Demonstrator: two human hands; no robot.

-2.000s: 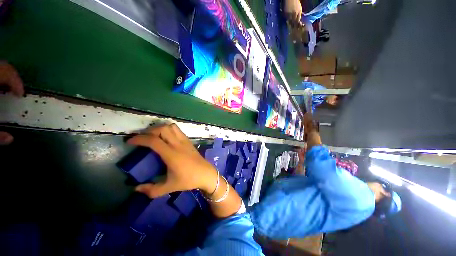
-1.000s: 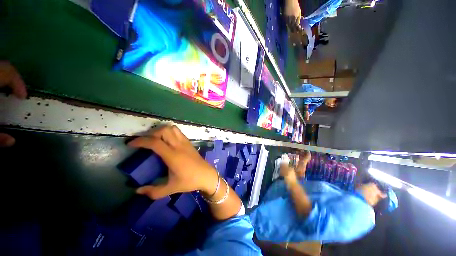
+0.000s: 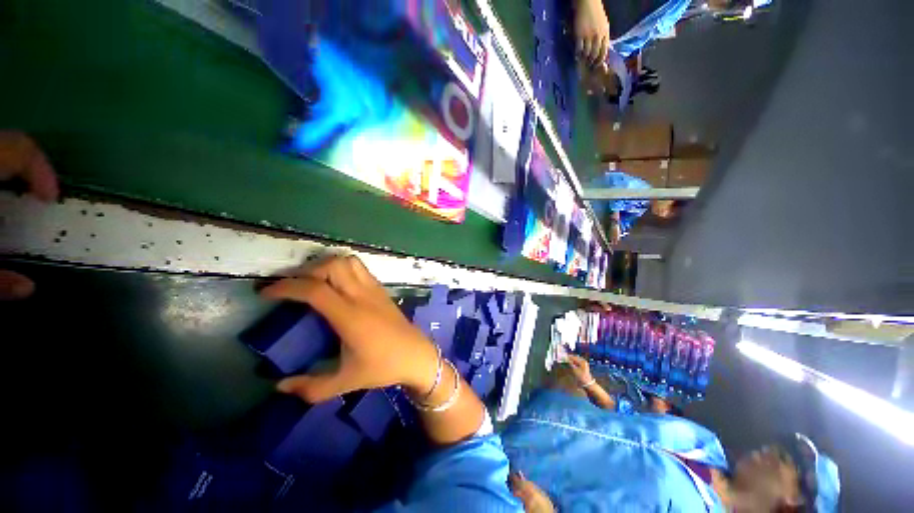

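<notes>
The picture is turned sideways. My right hand (image 3: pixel 351 331), with two bracelets, holds its thumb and fingers around a small dark blue carton (image 3: pixel 291 341) over the dark bench. More dark blue cartons (image 3: pixel 463 331) lie beside and under my wrist. Only fingertips of my left hand (image 3: pixel 22 165) show, cut off by the left edge near the white rail; what they hold is hidden. An open retail box with a bright swirl cover (image 3: pixel 401 150) lies on the green belt; its near end is blurred.
A worn white rail (image 3: pixel 150 235) divides bench and green belt (image 3: pixel 200 150). More open boxes (image 3: pixel 546 215) line the belt. A person in a blue smock (image 3: pixel 601 451) is beside the bench. Pink-and-blue packages (image 3: pixel 651 351) stand beyond. Another person's hand (image 3: pixel 591 35) shows across the belt.
The bright cover shifted left, then slightly back right. The person in the smock moved, uncovering the row of packages. My hands stay almost still, the right still around the carton.
</notes>
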